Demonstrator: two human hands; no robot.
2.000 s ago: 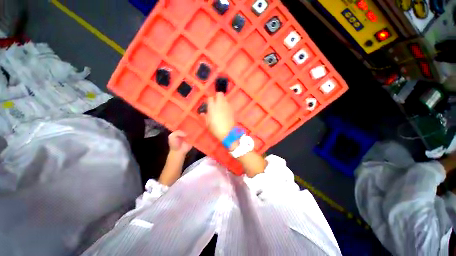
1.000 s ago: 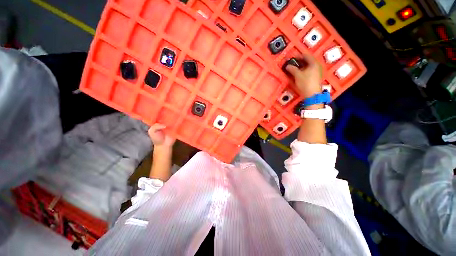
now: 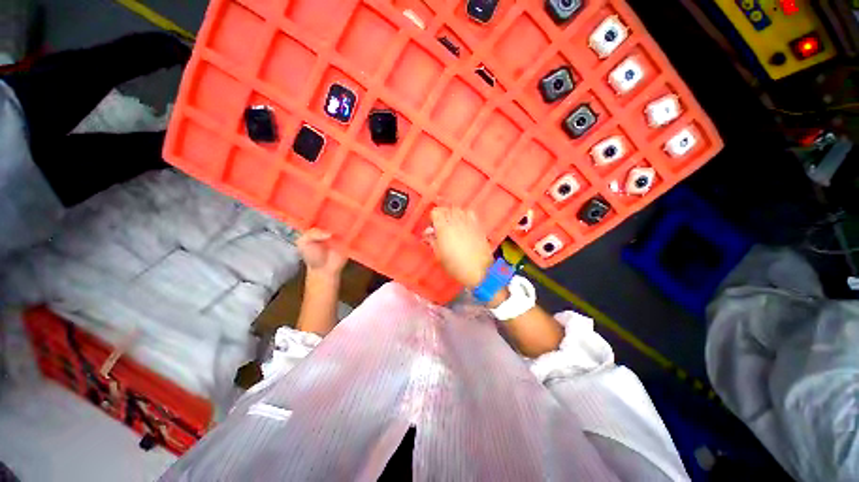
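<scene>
An orange-red compartment tray (image 3: 283, 179) lies tilted above my lap, overlapping a second, fuller orange-red tray (image 3: 699, 162). My left hand (image 3: 320, 252) grips the near edge of the first tray. My right hand (image 3: 460, 247) is over a pocket near that edge, fingertips down; a small pale bit shows at them, but whether they pinch it is hidden. The first tray holds several dark watch heads (image 3: 308, 143), one with a lit face (image 3: 340, 103), and a grey unit with a round centre (image 3: 396, 202). The second holds pale units (image 3: 627, 74) and dark ones (image 3: 581, 120).
A blue stool (image 3: 683, 247) stands on the floor at right, beside a person's white-clad legs (image 3: 786, 329). A yellow controller (image 3: 774, 33) with red lights is at upper right. At left lie white clothing or wrapping (image 3: 160, 254) and another orange-red tray (image 3: 56, 348) with parts.
My right hand has left the second tray, where a dark unit it was touching now sits in its pocket, and moved left over the first tray's pale unit. My left hand keeps the tray edge.
</scene>
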